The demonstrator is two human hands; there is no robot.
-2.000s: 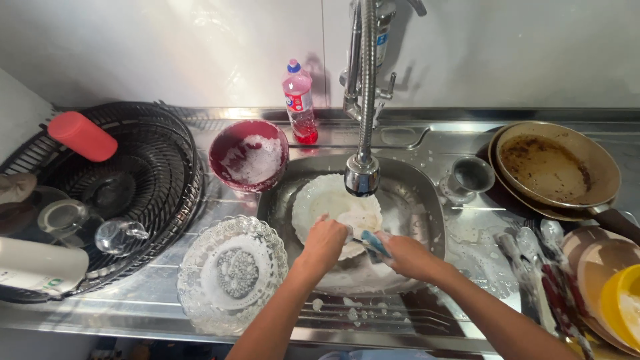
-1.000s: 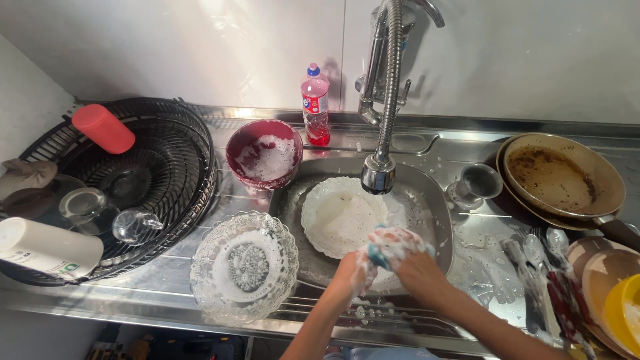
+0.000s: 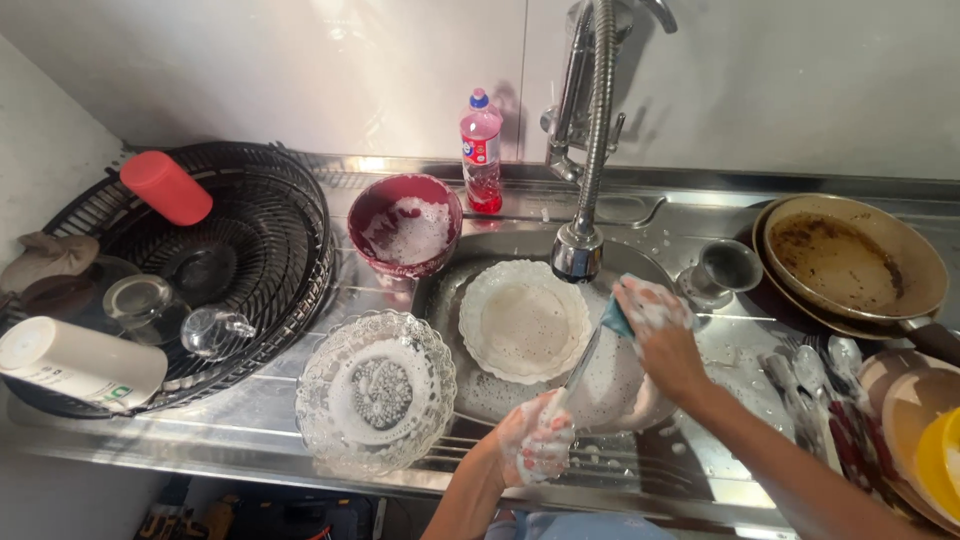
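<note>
My left hand (image 3: 536,442), covered in suds, grips the pale handle of a knife (image 3: 585,360) at the sink's front edge. Its blade points up and to the right. My right hand (image 3: 652,304), also soapy, holds a blue-green sponge (image 3: 617,319) against the blade's upper end. Beneath the blade is the steel sink basin (image 3: 480,405), where a white scalloped dish (image 3: 525,322) with cloudy water stands. A soapy glass bowl (image 3: 377,394) sits to the left of the basin, and behind it a dark red bowl (image 3: 406,225) contains foam.
A chrome spray faucet (image 3: 577,251) hangs over the basin. Behind stands a bottle of pink liquid (image 3: 481,154). At left, a black dish rack (image 3: 289,225) bears cups and glassware. At right are a metal cup (image 3: 724,270), stacked pans (image 3: 847,259), cutlery (image 3: 810,371) and plates (image 3: 889,379).
My hands have moved apart; one second ago they were together over the front of the basin. The right hand is now farther back with the sponge, and the knife blade shows between them.
</note>
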